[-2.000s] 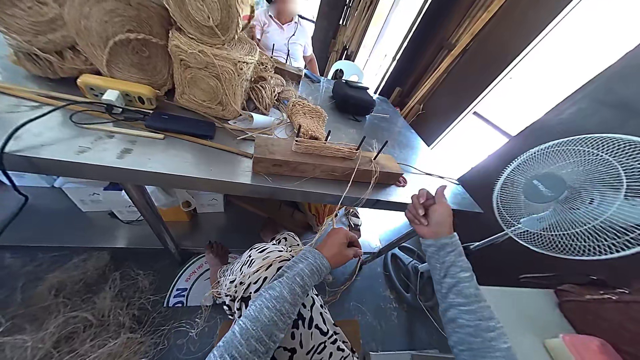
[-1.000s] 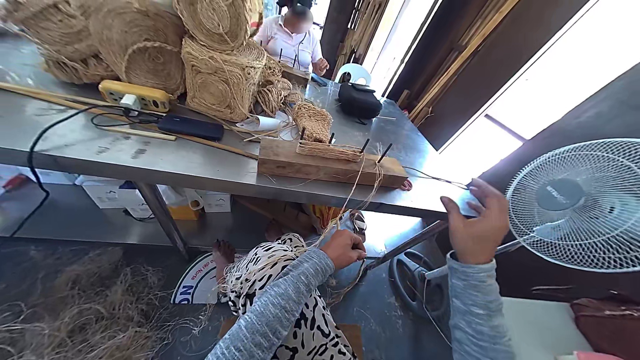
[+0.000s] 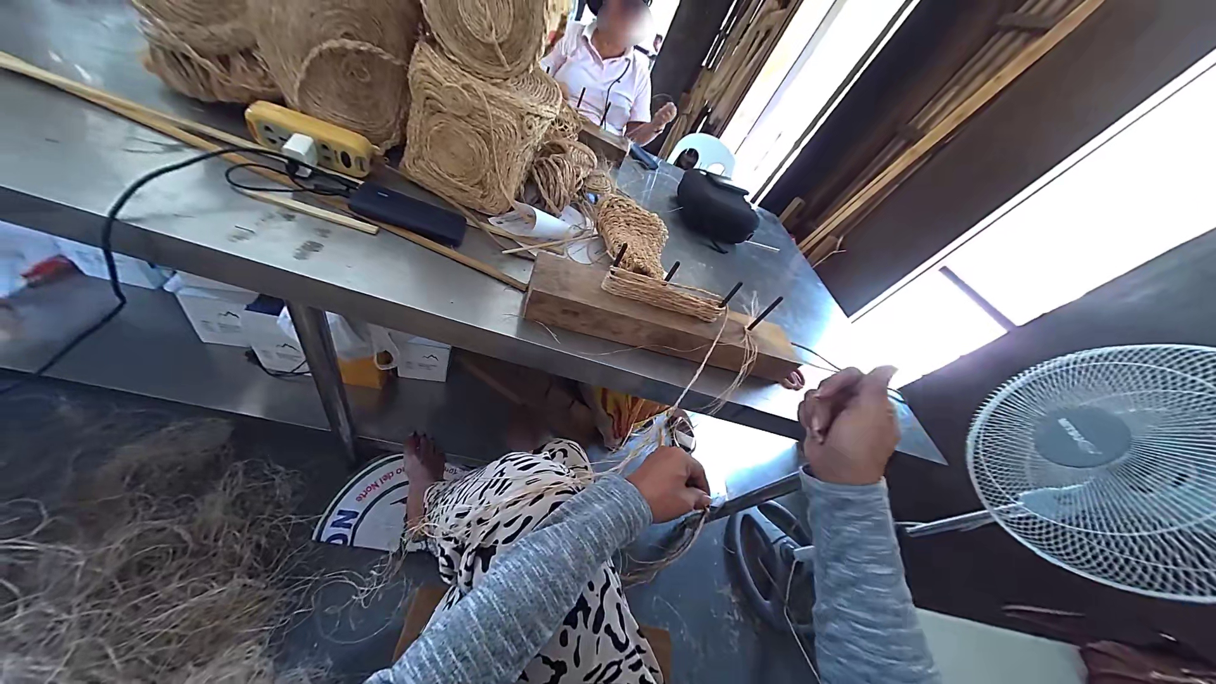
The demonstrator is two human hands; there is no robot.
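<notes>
My left hand [image 3: 670,483] is closed on natural fiber strands above my lap, below the table's edge. My right hand [image 3: 850,425] is raised by the table's right corner with curled fingers; whether it holds a fine strand I cannot tell. A wooden block [image 3: 646,328] with several upright dark metal pegs lies along the near edge of the table. Fiber cord [image 3: 665,293] is wound around some of its pegs, and loose strands [image 3: 708,366] hang from there toward my left hand. Behind the block lies a woven fiber piece [image 3: 632,233].
Coiled fiber baskets [image 3: 465,142], a yellow power strip [image 3: 309,138], a dark power bank [image 3: 407,214] and a black pouch [image 3: 717,207] are on the metal table [image 3: 237,252]. A fan [image 3: 1092,465] stands right. Loose fiber [image 3: 142,560] heaps lower left. Another person [image 3: 603,76] sits opposite.
My right hand first moved right and opened out near the table corner, then came back left with its fingers curled. My left hand has stayed in about the same place, holding the strands.
</notes>
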